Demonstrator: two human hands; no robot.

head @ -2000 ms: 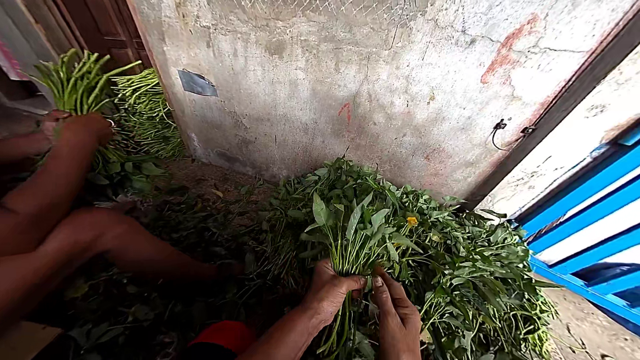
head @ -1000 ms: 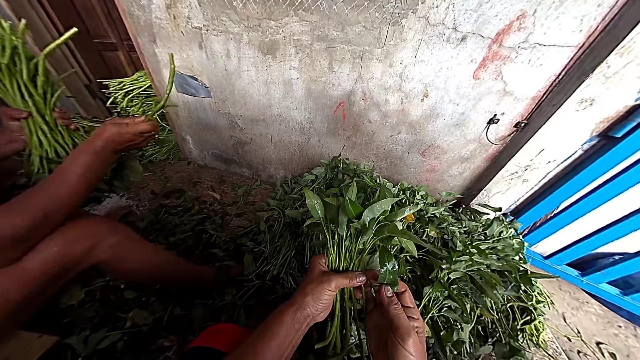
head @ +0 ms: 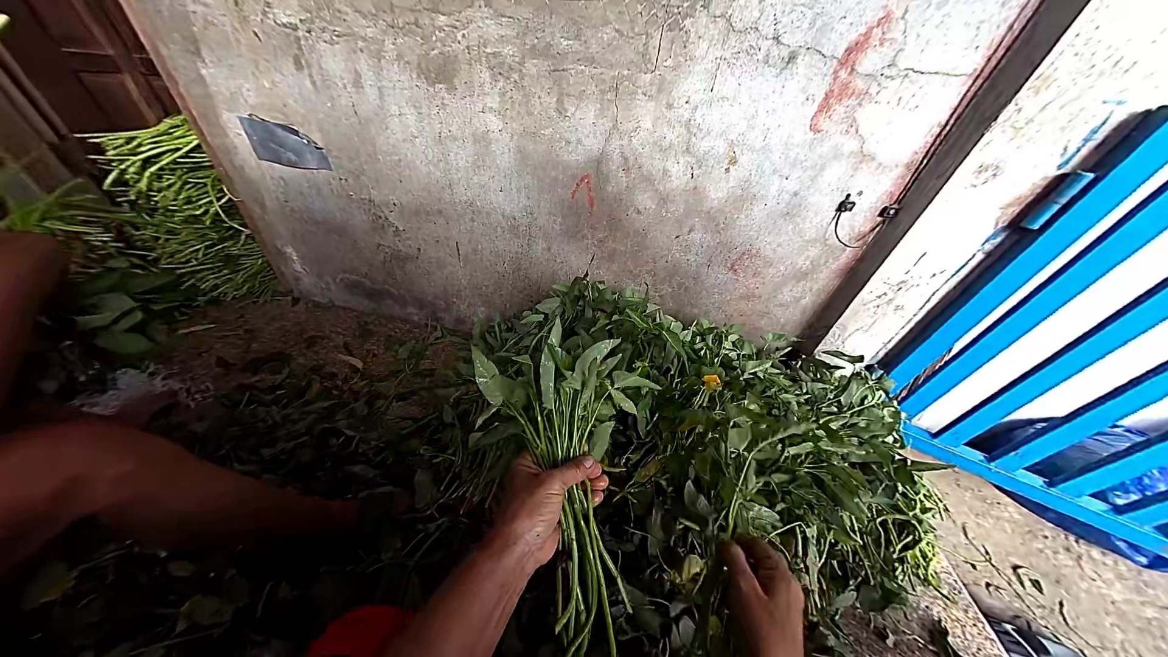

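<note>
My left hand (head: 543, 502) is closed around a bunch of leafy green stems (head: 557, 411), leaves upward and bare stalks hanging below the fist. My right hand (head: 765, 589) is lower right, at the front of a large heap of leafy greens (head: 803, 456). Its thumb and fingertips pinch a leafy stem (head: 737, 497) that rises in front of the heap; whether this stem is loose from the heap I cannot tell. The heap leans against the foot of the wall, behind and to the right of the bunch.
A concrete wall (head: 511, 164) stands ahead, a blue metal gate (head: 1031, 456) at right. Bundled green stems (head: 173, 201) lie by a wooden door (head: 91, 73) at left. Another person's bare leg (head: 164, 474) reaches in from the left. Loose leaves (head: 310, 429) cover the dark ground.
My right hand has moved away from the bunch, right and down to the heap. My left hand keeps hold of the bunch. The other person's hands and their bundle have mostly gone out of view at left.
</note>
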